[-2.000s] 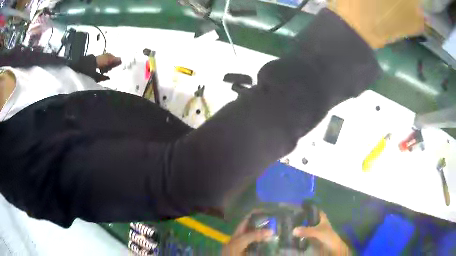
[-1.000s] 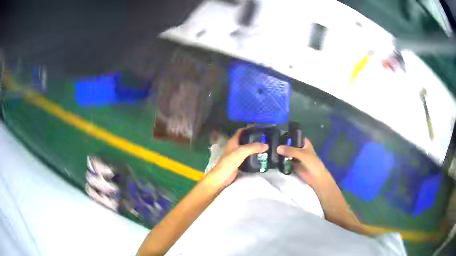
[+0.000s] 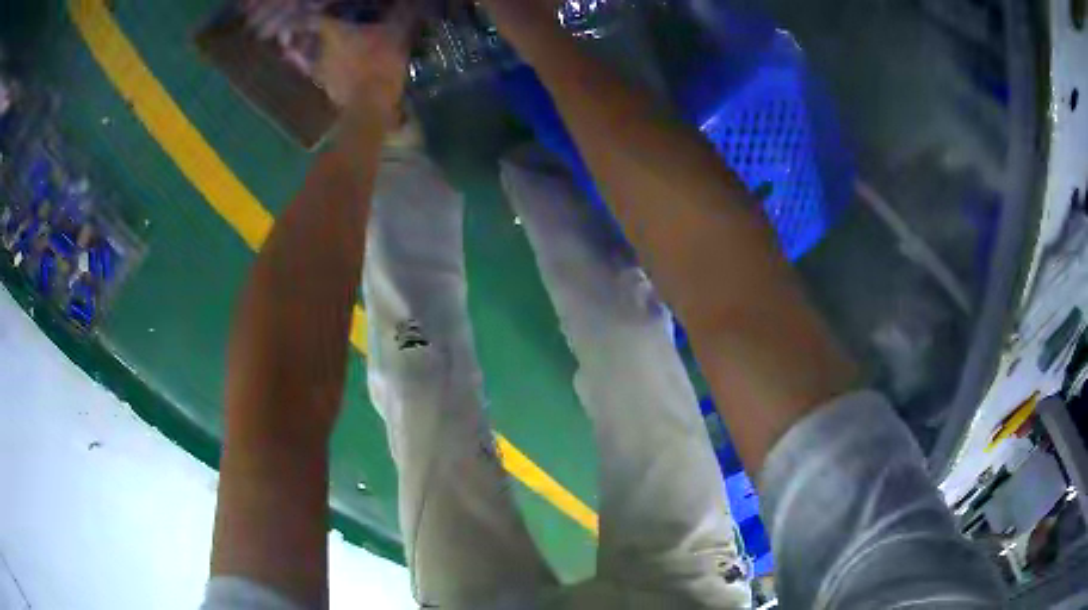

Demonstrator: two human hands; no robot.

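Note:
My left hand (image 3: 360, 62) is at the top edge, blurred, beside a brown cardboard box (image 3: 265, 74). What its fingers hold cannot be told. My right arm reaches up to the top edge; the hand is cut off there and its fingers are hidden. A clear, shiny piece that looks like a blister tray (image 3: 451, 54) lies between and beyond the hands. No black device can be made out.
A blue perforated stool (image 3: 782, 149) stands right of my right arm. Green floor with a yellow line (image 3: 179, 131) runs beneath my legs. A white surface (image 3: 96, 477) is at lower left, blue and white items (image 3: 72, 256) at the left, a bench edge with tools (image 3: 1017, 419) at far right.
The view has tipped down to the floor and my legs. My hands have moved from in front of my lap to the top edge. The two black devices they held are no longer visible.

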